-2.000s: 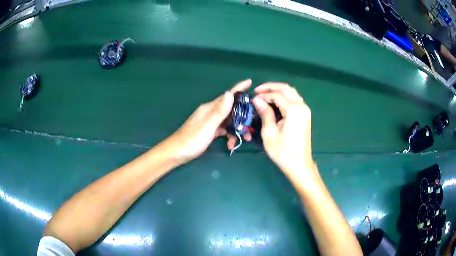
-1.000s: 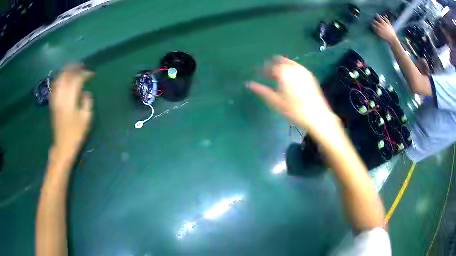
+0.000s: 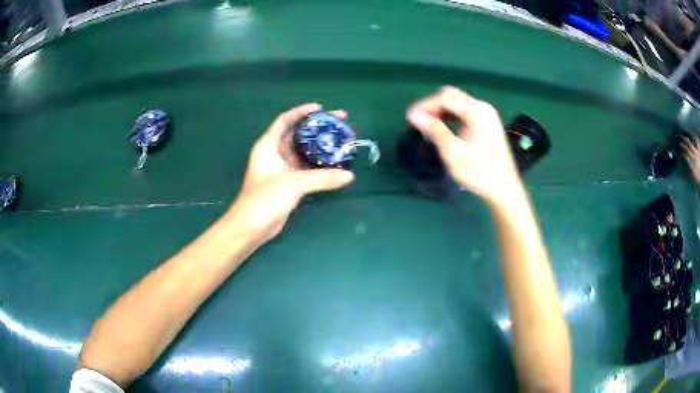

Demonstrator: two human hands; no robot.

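My left hand (image 3: 280, 173) holds a blue round circuit board (image 3: 324, 140) between thumb and fingers, its part-covered face toward me. A white lead (image 3: 364, 147) curls from the board's right side. My right hand (image 3: 464, 146) is blurred, fingertips bent together above a black housing (image 3: 422, 165); whether it grips anything cannot be told. The black housing is blurred and partly hidden by that hand. Another black housing (image 3: 529, 144) with a pale disc in its mouth lies just right of my right hand.
Circuit boards lie on the green surface at the left (image 3: 150, 129) and far left edge (image 3: 8, 193). Grouped black housings (image 3: 666, 280) stand at the right. A dark unit (image 3: 662, 163) and another person's hand (image 3: 691, 157) are at the right edge. A pale rail runs along the back.
The view has swung left. My left hand, empty and blurred a second ago, now holds a circuit board. My right hand has moved from open fingers to bent fingers over a black housing.
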